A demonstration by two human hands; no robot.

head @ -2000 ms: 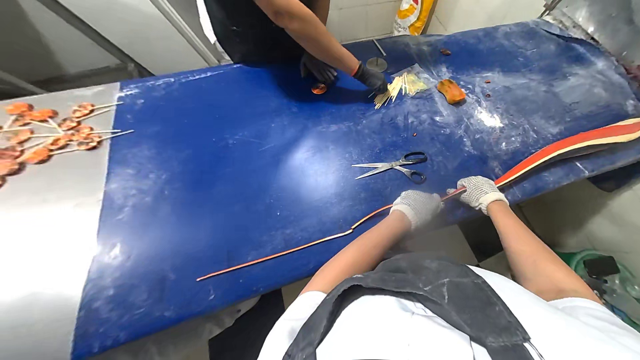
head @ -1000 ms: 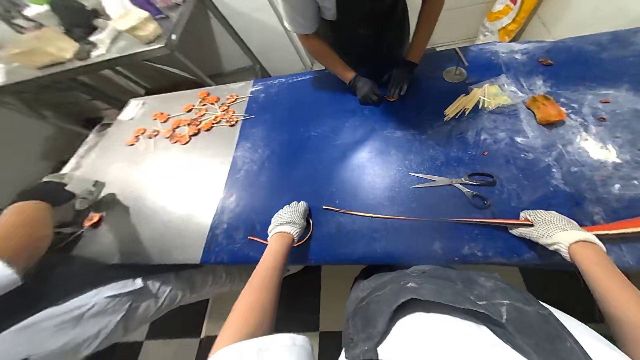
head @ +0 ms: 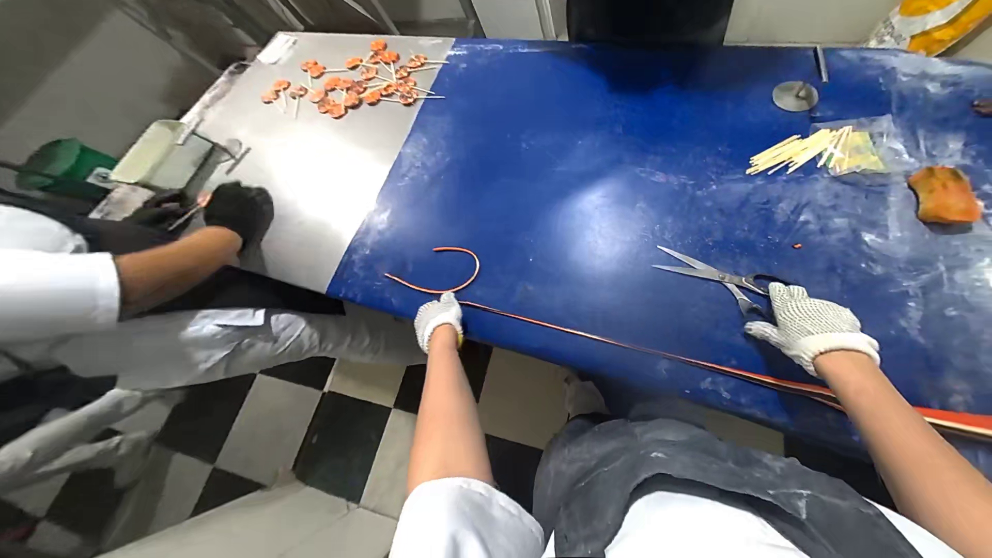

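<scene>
A long red and cream strip of candy runs along the near edge of the blue table, thick at the right and thin toward the left. My left hand, in a white knit glove, is closed on its thin part at the table edge. Beyond those fingers the end curls back in a hook on the blue surface. At the right, my gloved right hand reaches to the black handles of the metal scissors, whose blades stand apart and point left. Its fingers touch or nearly touch the handles; whether they grip cannot be told.
Orange lollipops lie on the steel section at the left, where a co-worker's black-gloved hands hold a small piece. Wooden sticks, an orange candy lump and a round metal tool are at the back right.
My right hand has left the strip and moved to the scissors. My left hand remains at the strip's thin part. The person across the table has mostly gone out of view.
</scene>
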